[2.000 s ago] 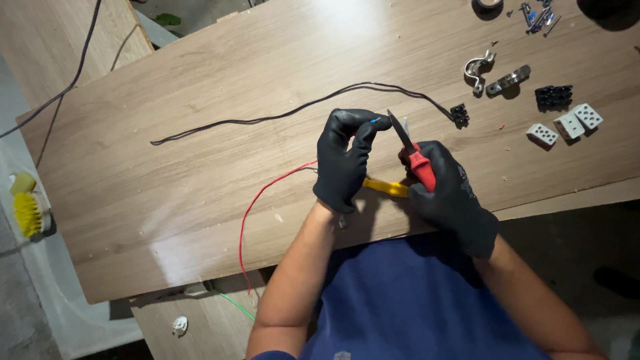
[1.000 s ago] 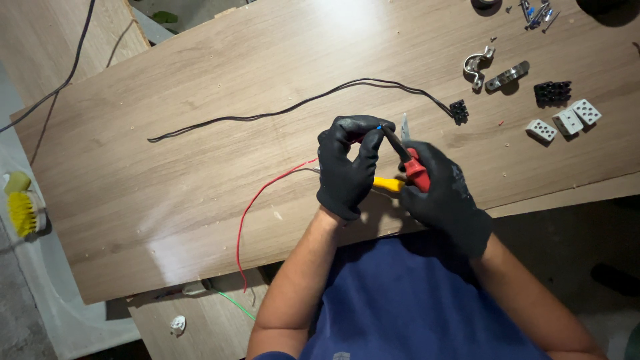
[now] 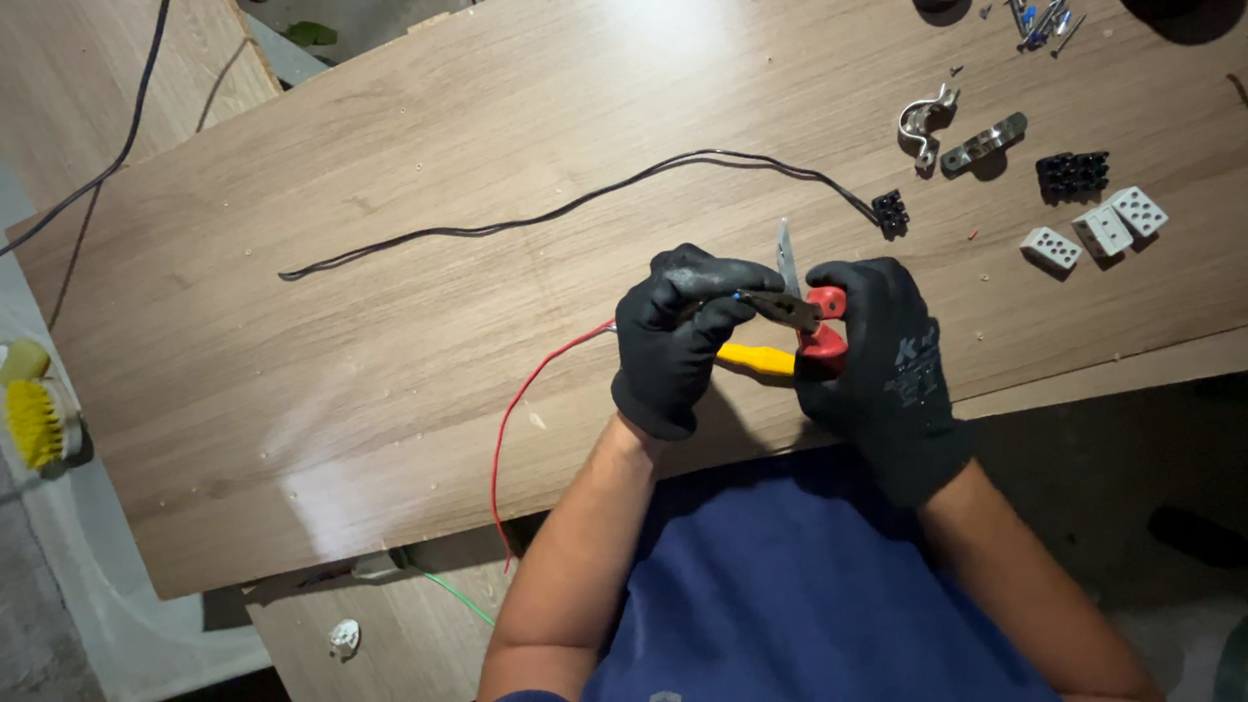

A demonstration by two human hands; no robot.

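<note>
My left hand, in a black glove, pinches a small blue-tipped piece between thumb and forefinger; most of it is hidden. A red wire runs out from under this hand and hangs over the near edge of the board. My right hand, gloved too, holds pliers with red handles, their dark jaws at the blue piece. Just behind the pliers a metal blade points away, and a yellow handle shows between my hands. A black two-strand wire ends in a black terminal block.
At the right lie metal clamps, another black terminal block, white ceramic connectors and several screws. A yellow brush is at the far left. Below the board, a small white part rests on a lower surface.
The red pliers have turned in my right hand, and their jaws now lie more level at the blue piece. Their handles look wider apart.
</note>
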